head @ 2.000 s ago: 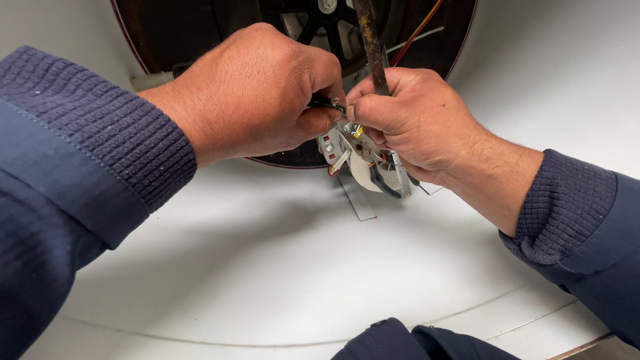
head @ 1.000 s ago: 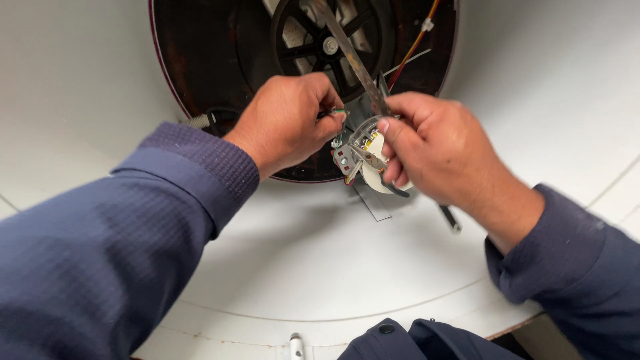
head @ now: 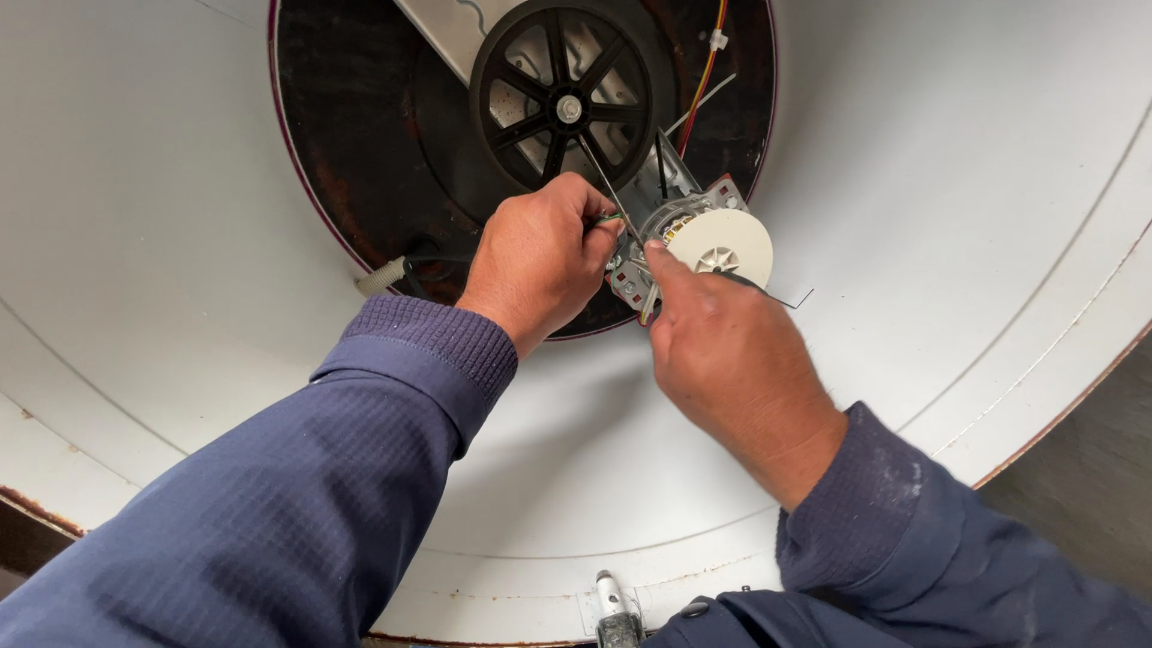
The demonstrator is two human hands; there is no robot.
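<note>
My left hand pinches a thin green wire between thumb and fingertips, beside a small electric motor on a metal bracket. My right hand is at the motor's near side, index finger extended against the lower end of a thin metal rod or blade; how its other fingers are closed is hidden. A cream plastic fan disc faces up just beyond that hand. Behind both hands stands a black spoked pulley wheel with a bolt at its hub.
A white curved metal drum wall surrounds a dark round opening. A corrugated conduit lies left of my left hand. Red and yellow wires run at the upper right. A white metal fitting is at the rusty near rim.
The cream fan disc, partly covered by my right hand before, now shows nearly whole. The long bar seen by my right hand earlier no longer crosses the wheel. My left hand stays at the wire.
</note>
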